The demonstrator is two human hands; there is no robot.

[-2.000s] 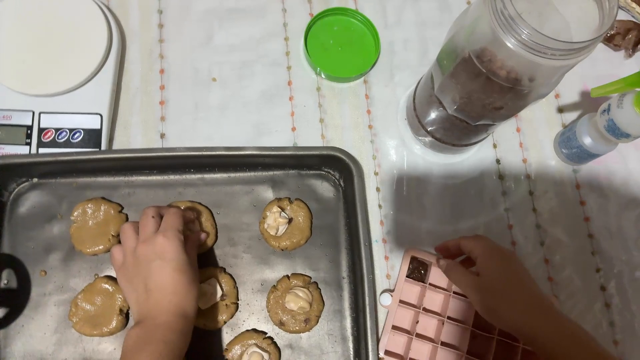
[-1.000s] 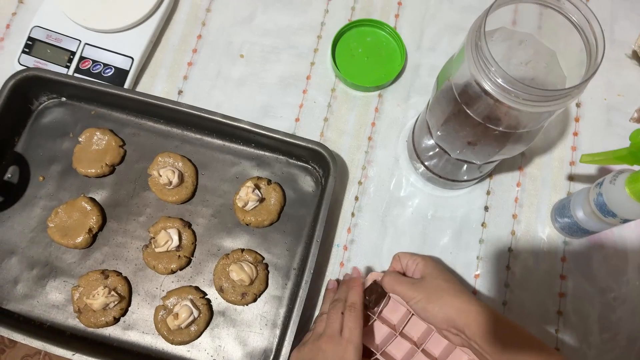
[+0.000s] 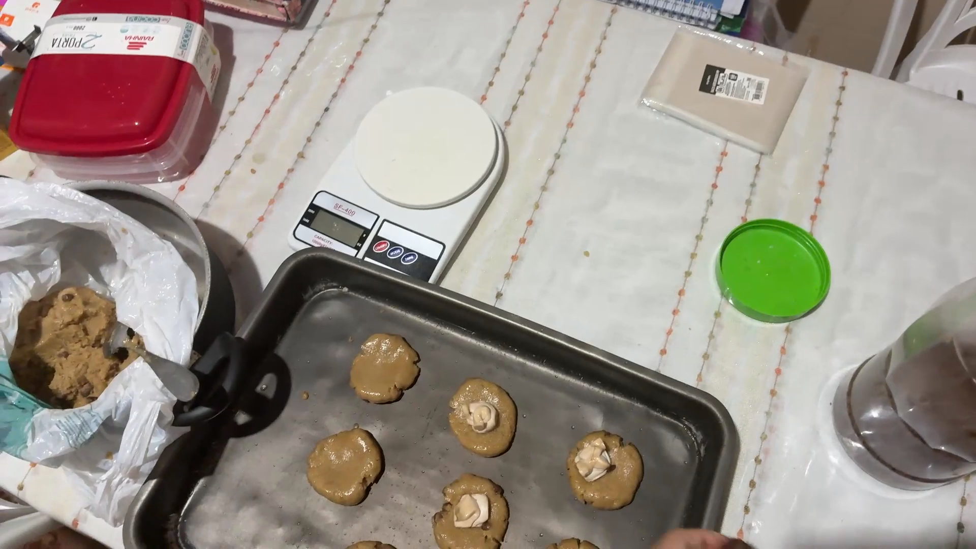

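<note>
At the bottom edge, by the tray's right rim, a small part of one hand [image 3: 700, 540] shows; which hand, and what it touches, cannot be told. The dark metal baking tray [image 3: 496, 305] bears several flattened rounds of cookie dough. Two at the left, an upper plain dough round [image 3: 384, 367] and a lower one [image 3: 345, 466], have smooth tops. A pale creamy piece sits on the middle topped round [image 3: 483, 417], on the right one [image 3: 605, 470] and on the one below [image 3: 470, 512]. The pink mould is out of view.
Left of the tray, a pot [image 3: 206, 267] holds a plastic bag [image 3: 152, 252] of cookie dough [image 3: 69, 343] with a metal spoon [image 3: 164, 372]. Behind stand a white kitchen scale [image 3: 425, 149] and red-lidded containers [image 3: 107, 84]. A green lid [image 3: 774, 271], plastic jar [image 3: 907, 404] and wrapped packet [image 3: 724, 88] lie right.
The view has swung left and up, bringing in the dough bag and containers. Earlier, one hand was over the tray, then both were at the pink mould; now only part of one hand shows.
</note>
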